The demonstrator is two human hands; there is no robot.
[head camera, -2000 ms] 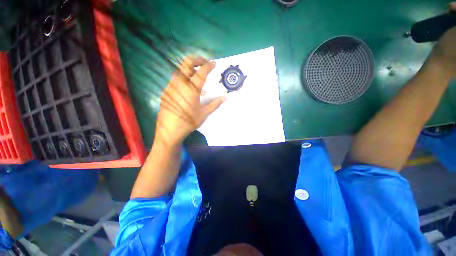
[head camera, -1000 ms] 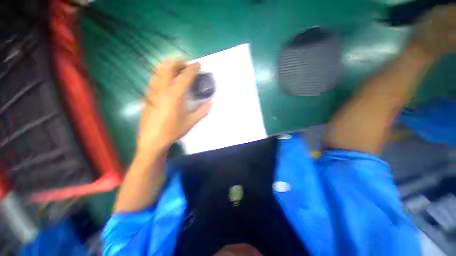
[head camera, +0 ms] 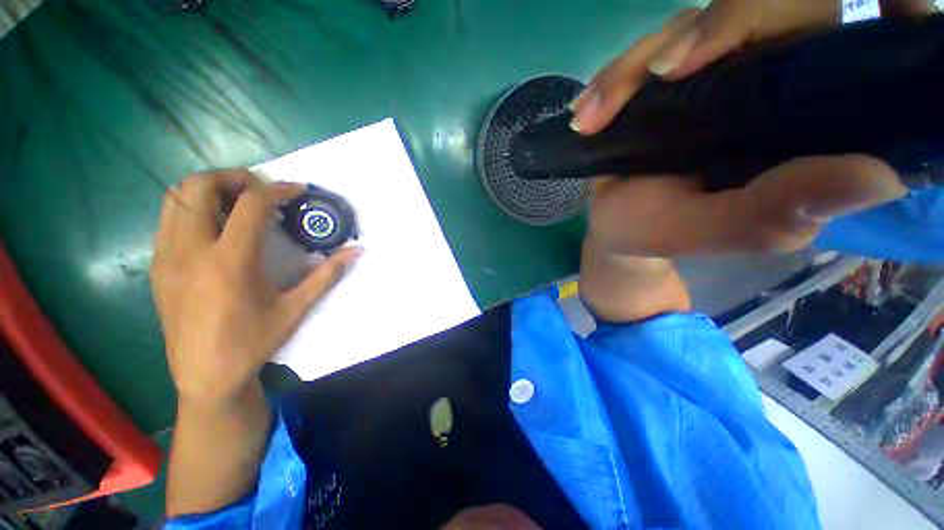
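Observation:
A round black lens unit with a pale ring at its centre lies over the white paper sheet. My left hand grips the unit between thumb and fingers from its left side. My right hand is wrapped around a large black electric screwdriver, held level with its nose pointing left. The nose is over the mesh-topped round dish and hides part of it. The bit tip cannot be made out. Small dark specks show on the upper part of the dish.
A red crate rim with a black compartment tray is at the lower left. Small dark parts stand at the green bench's far edge. At the lower right, beyond the bench, are a metal frame and a printed white label sheet.
My right hand has brought the screwdriver in from the far right to over the dish. The view has shifted, so the crate now shows only at lower left. My left hand holds the unit.

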